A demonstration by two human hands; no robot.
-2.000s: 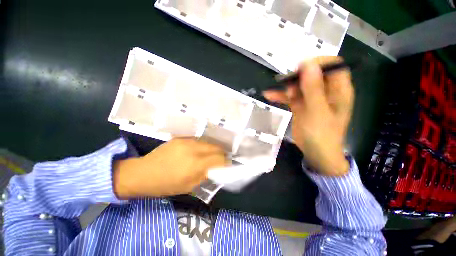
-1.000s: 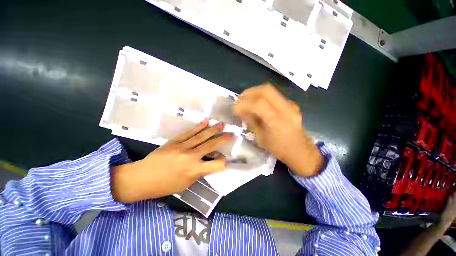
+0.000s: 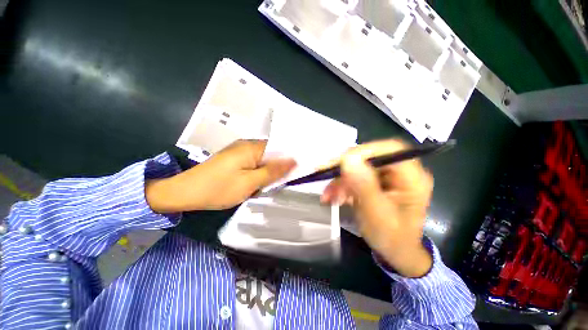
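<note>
The white part sheet [image 3: 213, 122] with pale grey squares lies on the dark green bench in front of me, its right part covered. My left hand [image 3: 235, 175] holds the release liner sheet [image 3: 313, 138], its blank white side raised over the part sheet; a blurred, grey-banded part hangs below my fingers. My right hand [image 3: 383, 193] holds the black tweezers [image 3: 393, 156] like a pen. Their tip is at the liner's lower edge, close to my left fingertips. No small piece can be made out at the tip.
A stack of part sheets [image 3: 387, 64] lies at the upper right. Black trays with red parts [image 3: 541, 238] stand at the right. A pale metal rail [image 3: 548, 103] runs at the upper right. A yellow floor line shows below the bench.
The liner has been lifted and turned so its blank side covers part of the sheet. My right hand has moved right and down from the sheet. The view has shifted, moving the bench items right.
</note>
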